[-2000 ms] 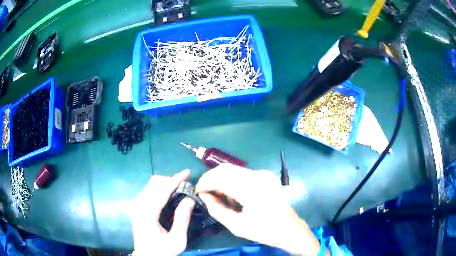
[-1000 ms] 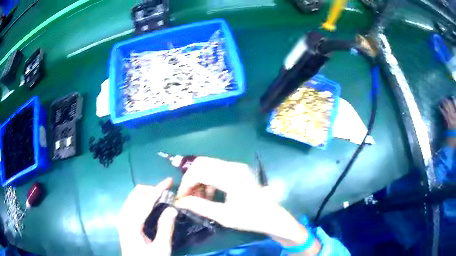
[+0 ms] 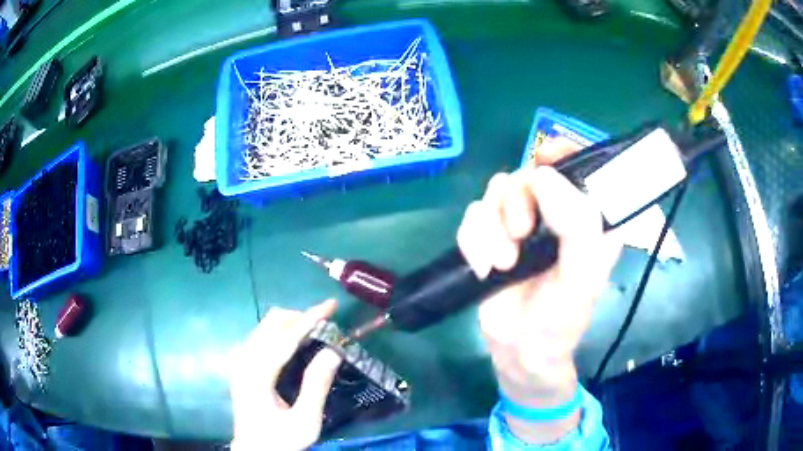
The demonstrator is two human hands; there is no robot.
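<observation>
My left hand (image 3: 280, 374) holds a black housing (image 3: 357, 392) tilted over the near bench edge, with thumb and fingers around its left end. My right hand (image 3: 537, 264) is wrapped around the electric screwdriver (image 3: 440, 286), a thick black cylinder with a white label. Its bit points down-left and meets the housing's upper edge beside my left fingertips; a small brass-coloured bit shows there. A dark red bottle (image 3: 365, 280) with a pale nozzle lies just behind the housing.
A large blue bin (image 3: 339, 181) of white-silver pins stands behind. A brass-parts bin (image 3: 546, 123) is partly hidden by my right hand and the screwdriver. Small black rings (image 3: 209, 231), an open housing (image 3: 134, 195) and a blue bin (image 3: 91, 211) of black parts are left. A cord (image 3: 647, 291) hangs right.
My right hand has left the housing and now grips the electric screwdriver, which has come down from over the brass bin to the housing. My left hand still holds the housing.
</observation>
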